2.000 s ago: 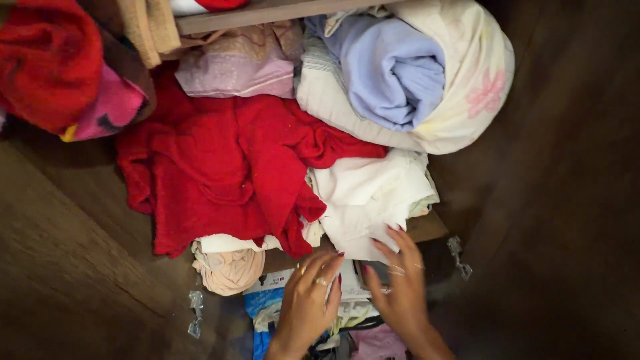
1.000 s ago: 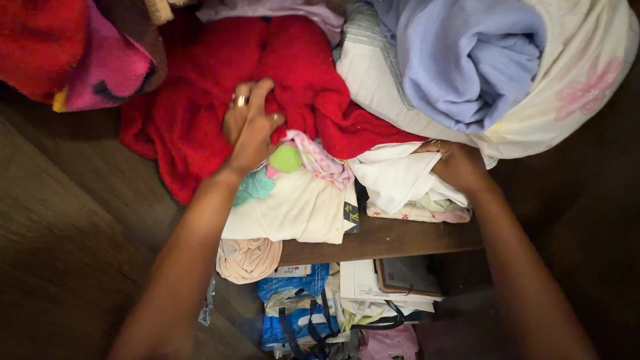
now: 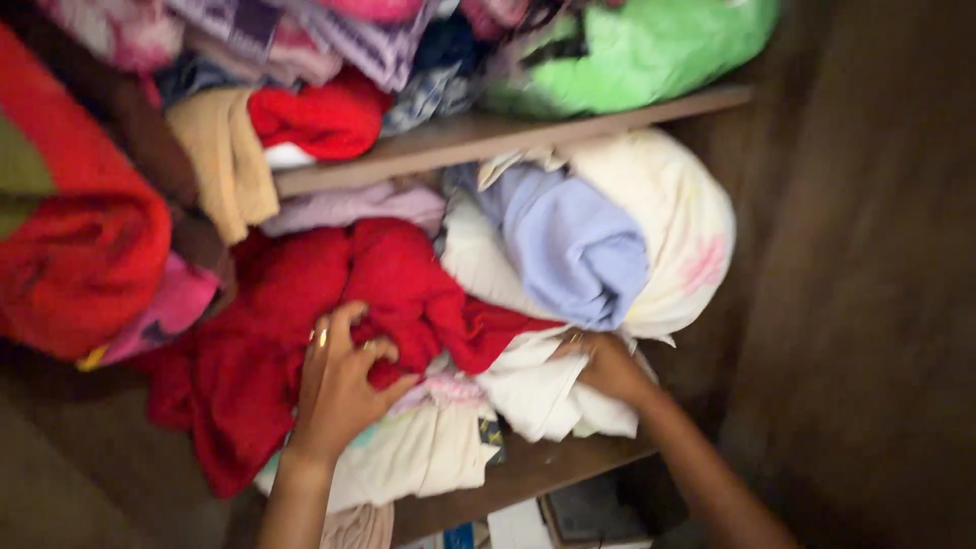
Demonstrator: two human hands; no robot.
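Observation:
A heap of red cloth (image 3: 305, 290) lies on the middle shelf. My left hand (image 3: 343, 374) rests against its front, fingers bent and spread; whether they pinch the fabric is unclear. My right hand (image 3: 602, 362) touches a white cloth (image 3: 534, 381) at the shelf's right, its fingertips hidden among the folds. Between the hands a pink and white cloth (image 3: 450, 389) shows above a folded cream cloth (image 3: 419, 450). Behind my right hand are a rolled light blue cloth (image 3: 572, 244) and a cream bundle with a pink flower (image 3: 686, 236).
The upper shelf edge (image 3: 488, 149) crosses above, bearing mixed clothes and a green plastic bag (image 3: 648, 53). Red and pink fabric (image 3: 84, 252) hangs at left, beside a tan cloth (image 3: 221, 152). Below the middle shelf's board (image 3: 534, 473) lie papers and a dark flat object (image 3: 595, 507).
From near the front of the shelf, both hands have moved onto the cloths. The red cloth's front is lifted back, showing the pink and cream cloths beneath. The view now takes in more of the upper shelf.

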